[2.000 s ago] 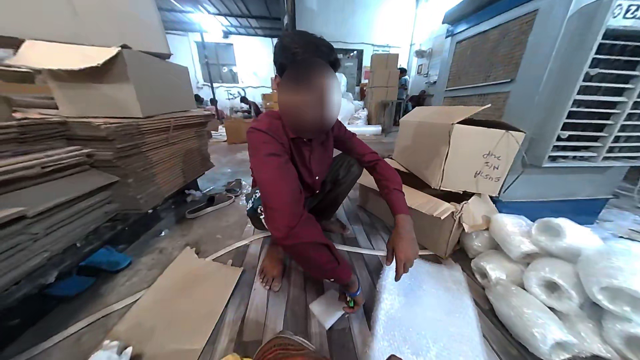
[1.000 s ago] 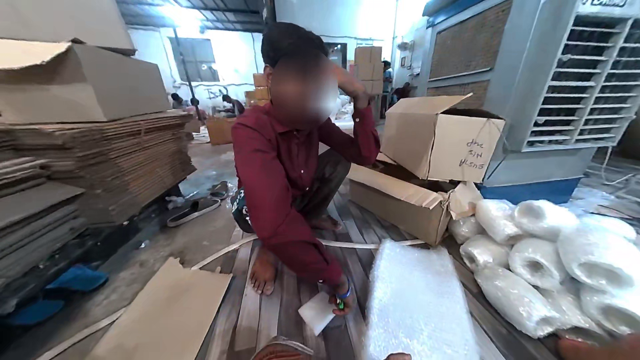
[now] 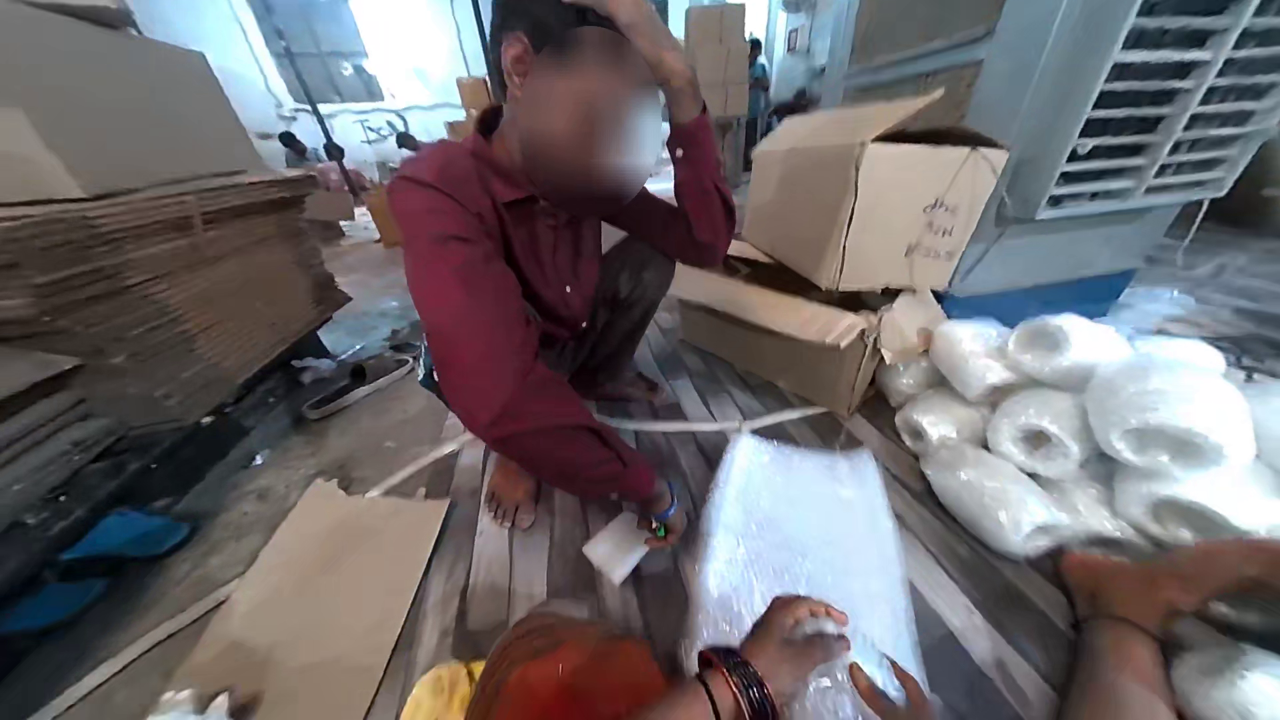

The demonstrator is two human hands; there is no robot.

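A sheet of bubble wrap [image 3: 805, 520] lies lengthwise on the striped mat. At its near end my left hand [image 3: 790, 640], with dark bangles at the wrist, has its fingers curled over a bunched part of the clear wrap. My right hand [image 3: 895, 695] shows only at the bottom edge, fingers spread and touching the wrap; its palm is out of view. Across from me squats a person in a maroon shirt [image 3: 490, 260], one hand at the head. The person's other hand [image 3: 668, 520] holds a small white piece [image 3: 616, 546] just left of the wrap.
Wrapped white rolls [image 3: 1040, 430] are piled at the right, near a bare foot [image 3: 1130, 590]. Behind them stand an open cardboard box [image 3: 860, 200] and an air cooler [image 3: 1040, 230]. A cardboard sheet [image 3: 320, 590], blue slippers [image 3: 125, 535] and stacked flat cartons [image 3: 170, 290] are at the left.
My hands have come into fuller view over the near end of the bubble wrap. The other person's raised hand was low by the wrap two seconds ago and is now at the head.
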